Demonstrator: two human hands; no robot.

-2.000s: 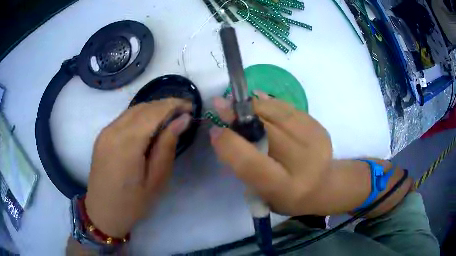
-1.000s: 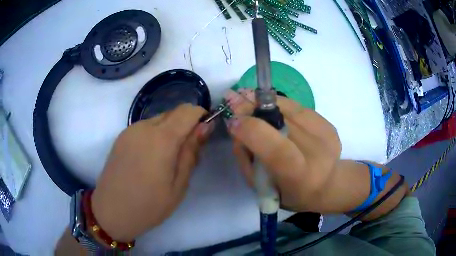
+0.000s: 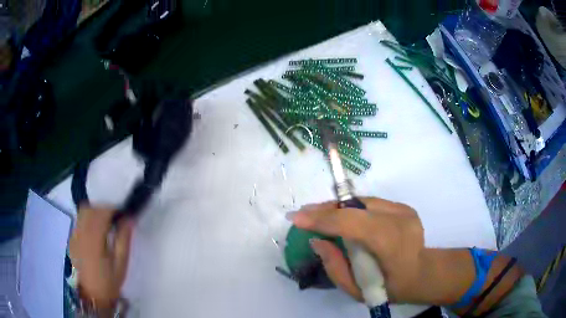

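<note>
My left hand (image 3: 102, 258), blurred, is closed on the headband of the black headphones (image 3: 162, 133) and holds them at the left, over the white board's far-left edge. My right hand (image 3: 372, 248) holds the soldering iron (image 3: 367, 273), its metal barrel pointing away toward the pile of green PCB strips (image 3: 329, 102). The tip is blurred against the pile. The green disc (image 3: 299, 251) lies partly hidden under my right hand, with a dark lump (image 3: 312, 276) at its near edge. Thin solder wire (image 3: 287, 186) lies between pile and disc.
The white board (image 3: 205, 248) carries the work. A dark green conveyor (image 3: 260, 37) runs beyond it, with blurred dark items at the upper left. A white card (image 3: 43, 254) is at the left edge. A blue tray (image 3: 527, 133) with tools and parts is at the right.
My left hand has moved left and taken the headphones off toward the far left. The view has shifted, showing more of the strip pile and conveyor. My right hand still holds the iron.
</note>
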